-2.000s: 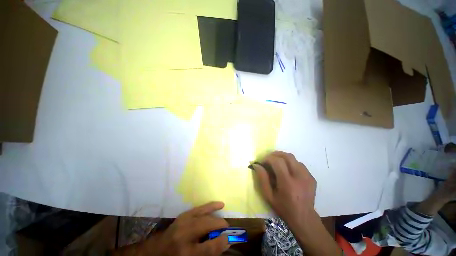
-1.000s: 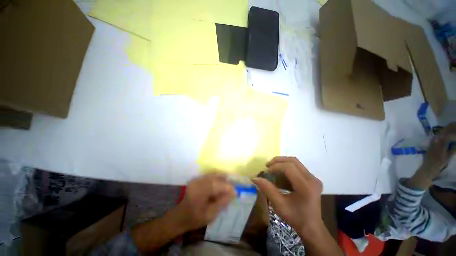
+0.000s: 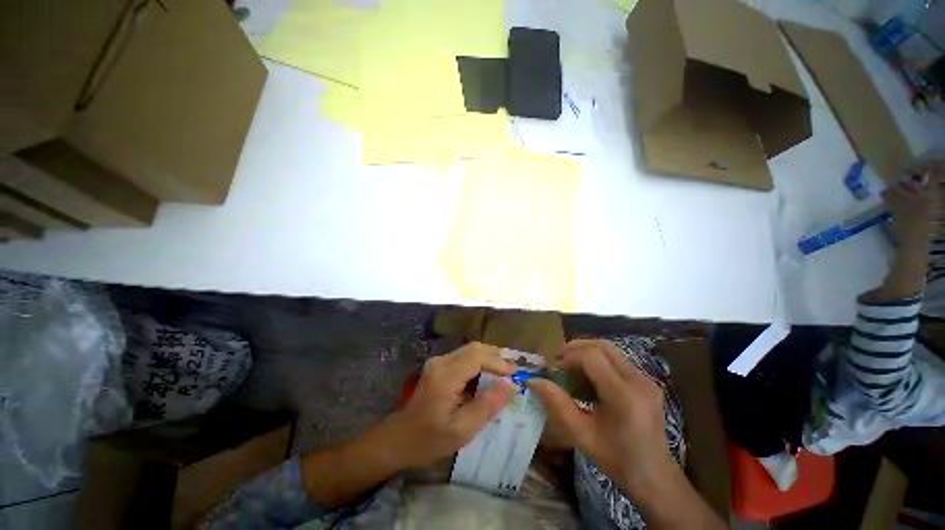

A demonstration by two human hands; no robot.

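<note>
A long white retail box (image 3: 499,447) with a blue end hangs below the table edge, in front of my lap. My left hand (image 3: 452,402) grips its upper end between thumb and fingers. My right hand (image 3: 620,412) is at the same end, its thumb against the small blue flap (image 3: 522,377). A small dark tool, probably the utility knife, shows partly between the right fingers; most of it is hidden.
Yellow sheets (image 3: 513,233) and a black phone-like case (image 3: 535,74) lie on the white table (image 3: 342,233). Brown cartons stand left (image 3: 202,114) and right (image 3: 699,124). A carton of tangled cables (image 3: 663,362) is below the edge. A person in striped sleeves (image 3: 887,340) handles a blue-white box at right.
Both hands have moved off the table edge and down over the lap. The retail box has come up from below into the left hand, and the right thumb has closed onto its blue end.
</note>
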